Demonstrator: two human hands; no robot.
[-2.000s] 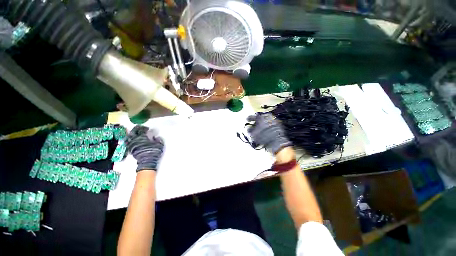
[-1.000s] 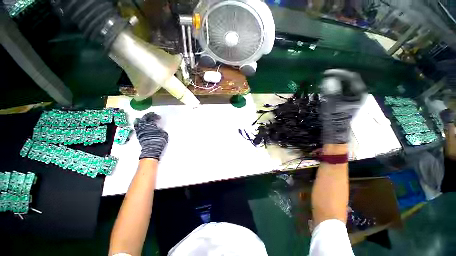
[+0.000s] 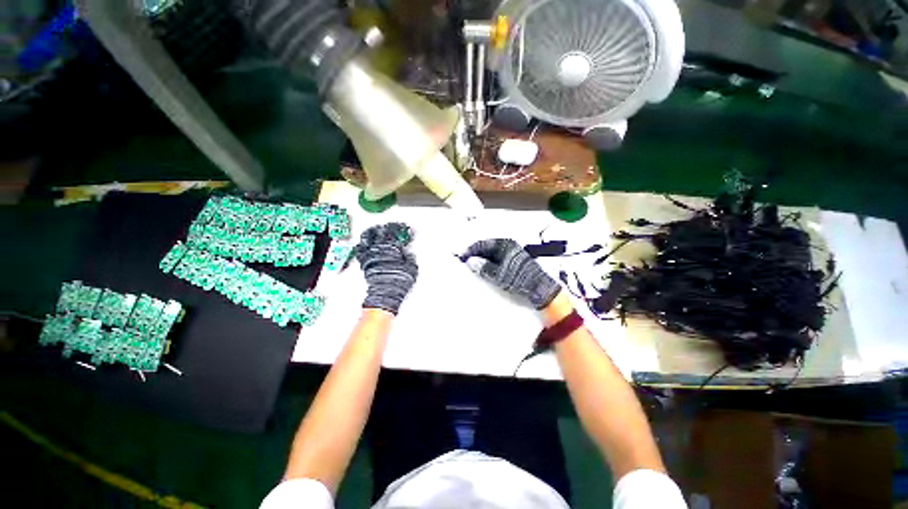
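Observation:
My left hand, in a grey-black knit glove, is closed at the left of the white sheet, with a bit of a green circuit board showing at its fingers. My right hand, gloved with a dark red wristband, is at the sheet's middle, fingers pinched and pointing left. A small dark tip of a black cable lead shows at its fingertips; most of the lead is hidden. The cable pile lies to the right. Joined PCB panels lie on the black mat.
The fume extractor nozzle points down between and behind my hands. A wooden base block with a white box and a bench fan stand behind. Loose black plugs lie beside my right hand. A cardboard box is below the bench.
My right hand has come back left from over the cable pile to near my left hand. My left hand stays at the sheet's left side. The camera view has shifted, moving the bench rightward in view.

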